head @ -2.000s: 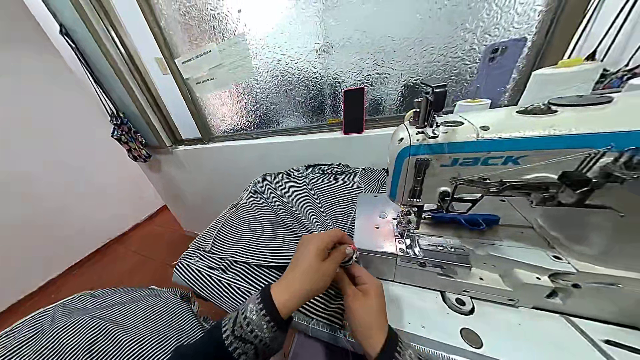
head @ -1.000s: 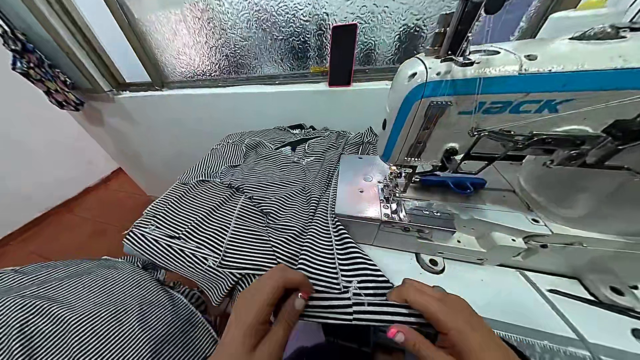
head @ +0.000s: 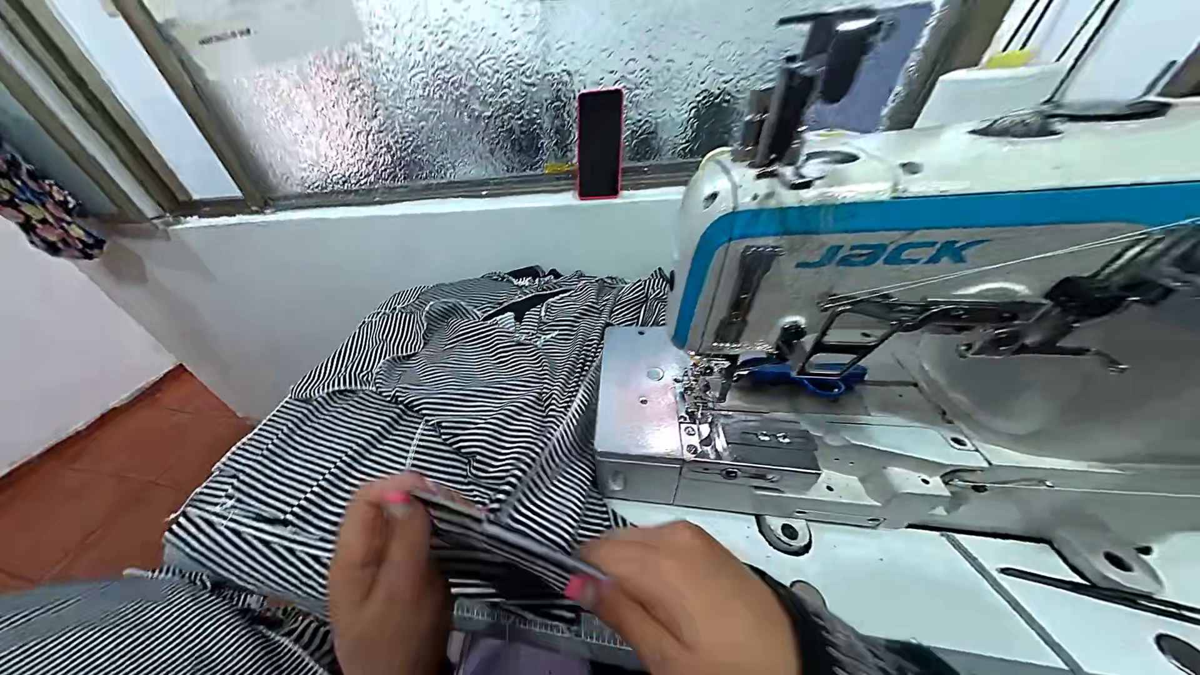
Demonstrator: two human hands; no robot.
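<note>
A black-and-white striped fabric garment [head: 441, 375] lies in a loose heap left of the Jack sewing machine [head: 844, 272]. Near the table's front edge, my left hand [head: 389, 572] pinches a folded edge of it between thumb and fingers. My right hand [head: 684, 591] grips the same edge further right, so a short stretch of striped cloth spans the two hands. That stretch is blurred. The hands are in front of the machine's metal bed plate [head: 642, 412], apart from the needle area [head: 703, 394].
Blue-handled snips [head: 811, 375] lie on the machine bed behind the needle. A phone [head: 600, 142] leans upright on the window ledge. More striped fabric [head: 141, 628] is at the lower left. A measuring tape [head: 600, 633] runs along the table's front edge.
The hem was laid flat under my spread hands one second ago; now its edge is lifted and folded between them. Two seconds ago my hands were close together on the cloth. The view has shifted.
</note>
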